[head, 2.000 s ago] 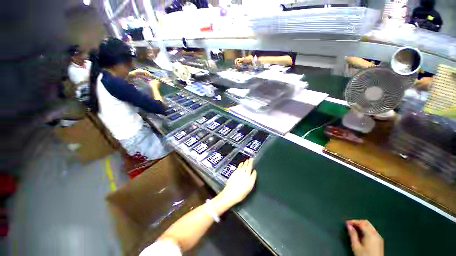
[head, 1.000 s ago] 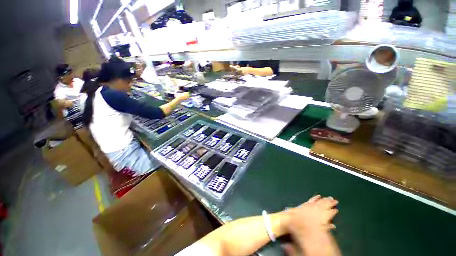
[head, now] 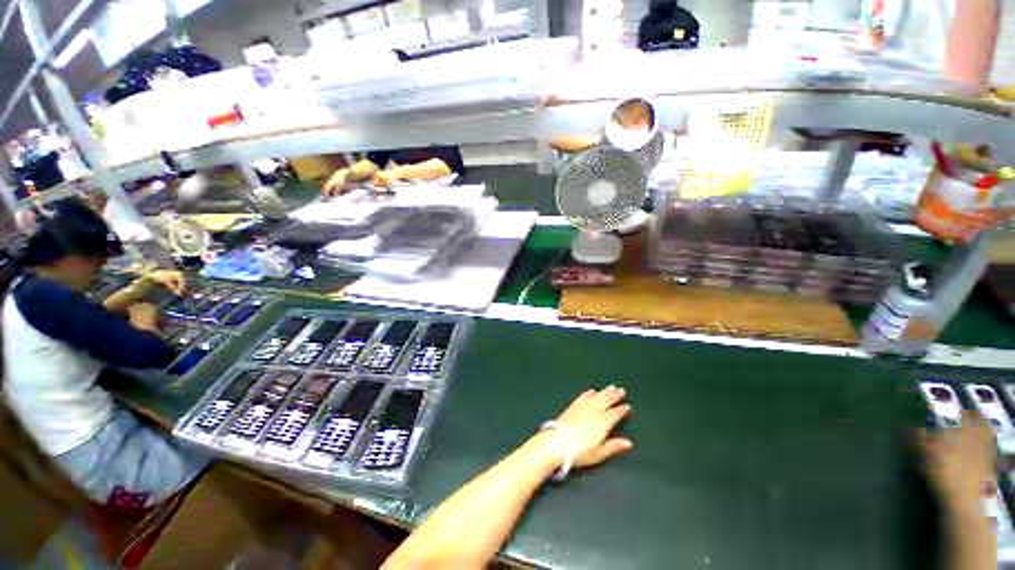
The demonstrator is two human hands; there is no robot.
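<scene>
A clear blister tray (head: 420,473) lies on the green bench to the left, with two rows of bar phones (head: 387,429) face up, dark screens and pale keypads. My left hand (head: 593,426), with a white band on the wrist, rests on the bench right of this tray, fingers apart and empty. My right hand (head: 963,457) is blurred at the far right, over or at a second group of phones, white phone backs with dark oval windows (head: 942,395), cut off by the picture's edge. Whether it holds anything is hidden.
A desk fan (head: 602,195), stacked trays (head: 768,251) on brown board (head: 701,312), a whitish bottle (head: 900,316) and an orange-white container (head: 955,198) stand behind the bench. A person (head: 84,356) works at the left. Grey plastic trays (head: 417,239) lie on a white board.
The view has turned right, bringing the phone backs, bottle and container into sight. My hands, overlapping one second ago, are now apart, the right one over at the phone backs.
</scene>
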